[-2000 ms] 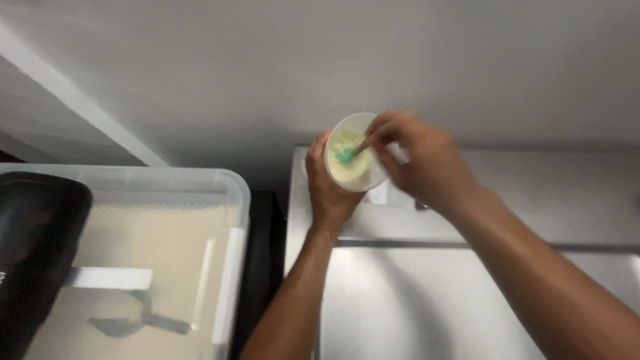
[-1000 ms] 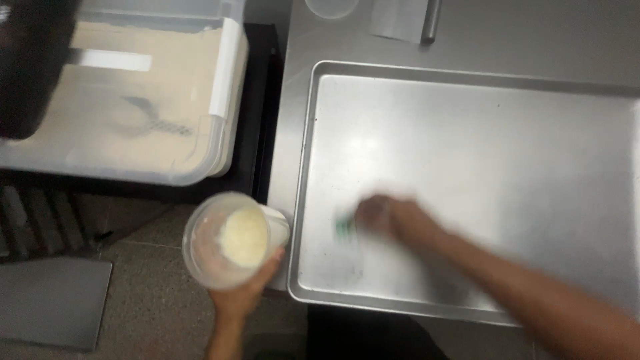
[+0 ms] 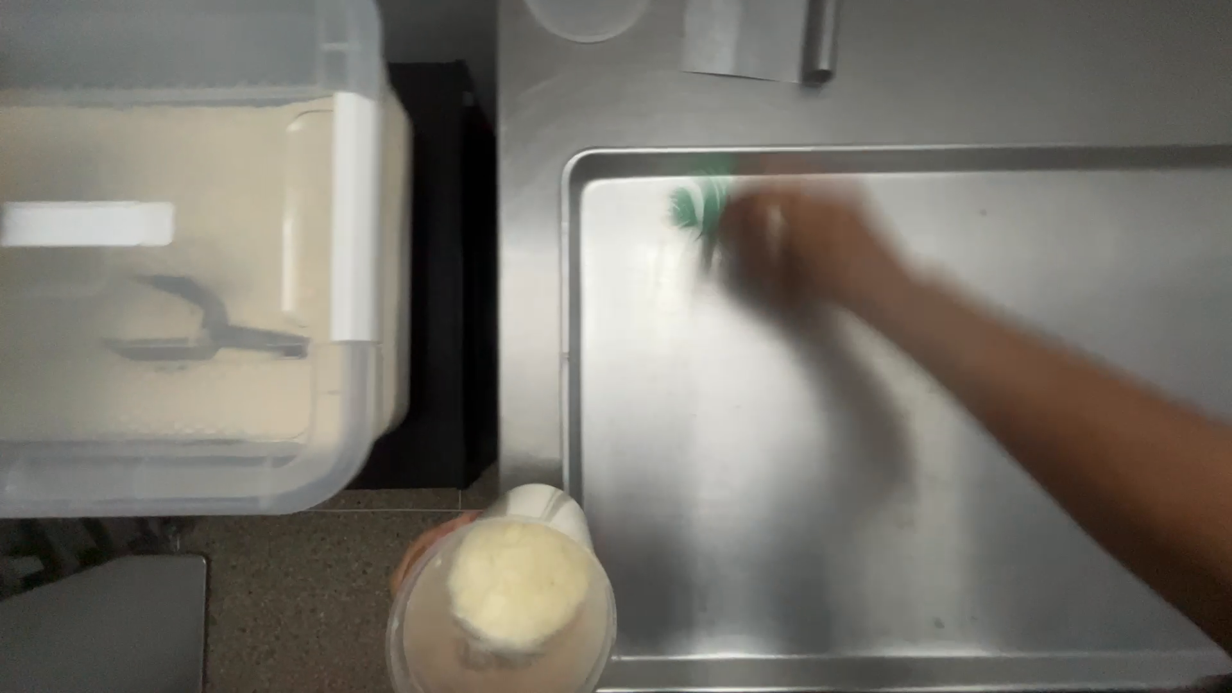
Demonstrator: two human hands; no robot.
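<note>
A clear plastic tub point(image 3: 414, 626) holds a pale yellow, greasy-looking substance point(image 3: 520, 582) at the bottom of the head view. My left hand point(image 3: 430, 549) is wrapped around it, mostly hidden behind the wall. My right hand point(image 3: 794, 236), blurred by motion, grips a small brush-like tool with green bristles point(image 3: 701, 204). The bristles are over the upper left corner of a metal sheet pan point(image 3: 731, 433), where faint streaks show; whether they touch the metal is blurred. The tub is beside the pan's lower left corner.
At left, a translucent lidded bin point(image 3: 351, 423) holds pale powder and a dark scoop point(image 3: 217, 337). The pan lies on a stainless steel table point(image 3: 905, 87). Behind it are a round clear lid or container point(image 3: 589, 14) and a sheet of paper or foil point(image 3: 741, 38). A speckled floor point(image 3: 289, 597) shows below.
My right hand has moved from the tub to the pan, then toward its far left corner, with the green-bristled tool. My left hand has brought the tub down beside the pan. The view has shifted.
</note>
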